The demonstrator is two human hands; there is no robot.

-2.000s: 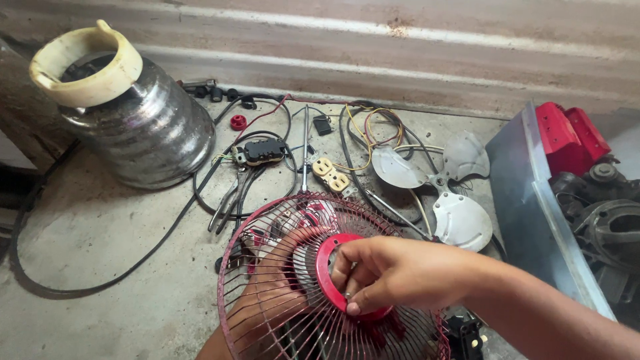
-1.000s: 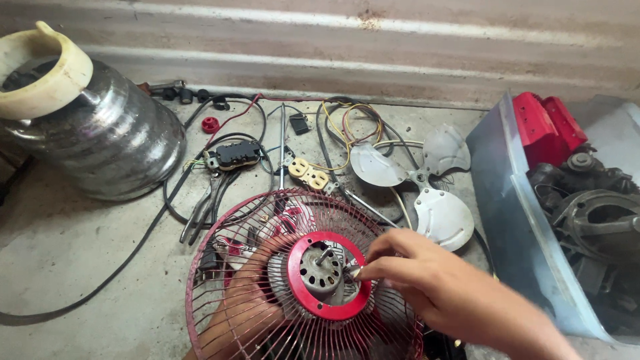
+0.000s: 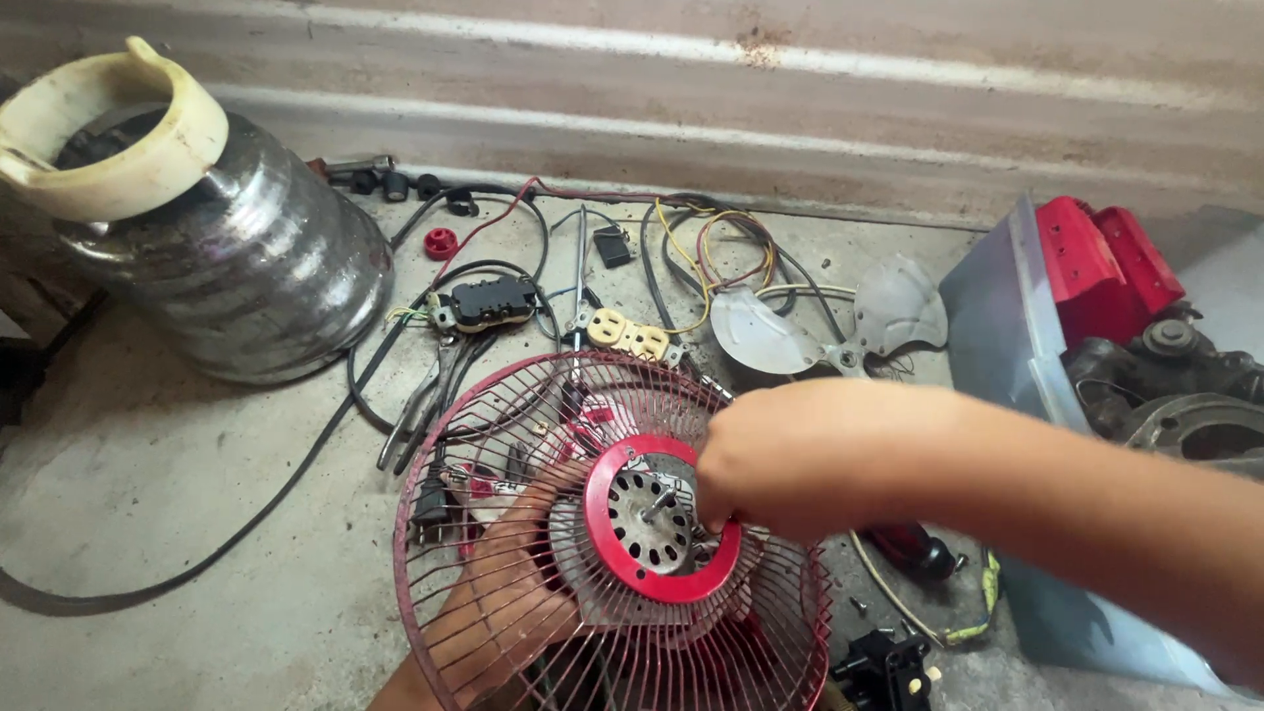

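Note:
A red wire fan guard with a red center ring stands tilted at the lower middle. Through the ring show a vented metal motor housing and its shaft. Behind the wires, my left hand holds the motor part from the left; its fingertips are partly hidden. My right hand is curled at the ring's upper right edge, its fingertips hidden from view, so what it grips cannot be told. Metal fan blades lie on the floor beyond my right hand.
A cream outlet, a black device with wires, pliers, a red knob and coiled cables lie behind the guard. A large ribbed container stands left, a plastic bin of parts right. Small screws and a black part lie lower right.
My right hand has moved off the middle of the ring to its right side, and the motor face and shaft, covered two seconds ago, now show. My left hand stays behind the guard.

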